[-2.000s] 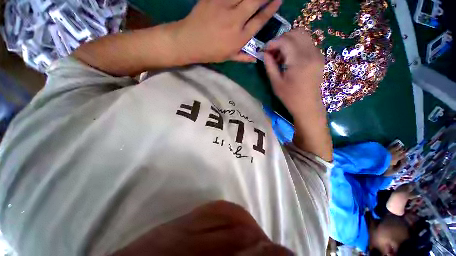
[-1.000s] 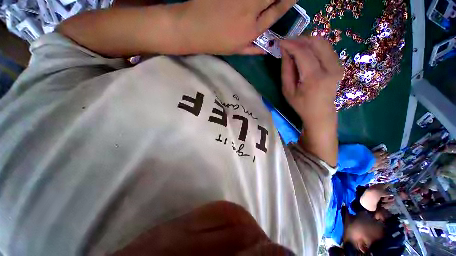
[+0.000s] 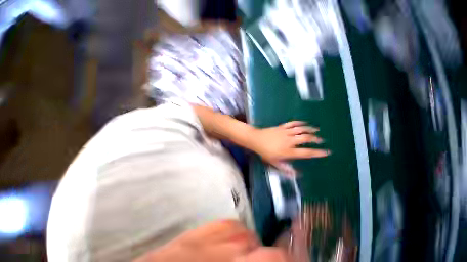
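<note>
The view is strongly blurred. My left hand (image 3: 289, 144) is over the green bench (image 3: 333, 181) with its fingers spread. Its thumb side meets the top end of a white housing (image 3: 284, 193); whether the thumb holds it cannot be told. A blurred skin-toned shape at the bottom edge, beside the housing, may be my right hand (image 3: 297, 243); its fingers and anything in them cannot be made out. Coppery contact pieces (image 3: 317, 220) show as a smear beside it, cut by the bottom edge.
A heap of white housings (image 3: 197, 69) stands beside my left arm, off the bench edge. More loose white housings (image 3: 294, 38) lie on the bench beyond my left hand. A pale rail (image 3: 357, 120) runs along the bench's far side, with blurred housings (image 3: 379, 125) beyond it.
The view has swung towards my left side. The heap of housings and the loose housings on the bench have come in; the contact pieces and my right hand have moved to the bottom edge.
</note>
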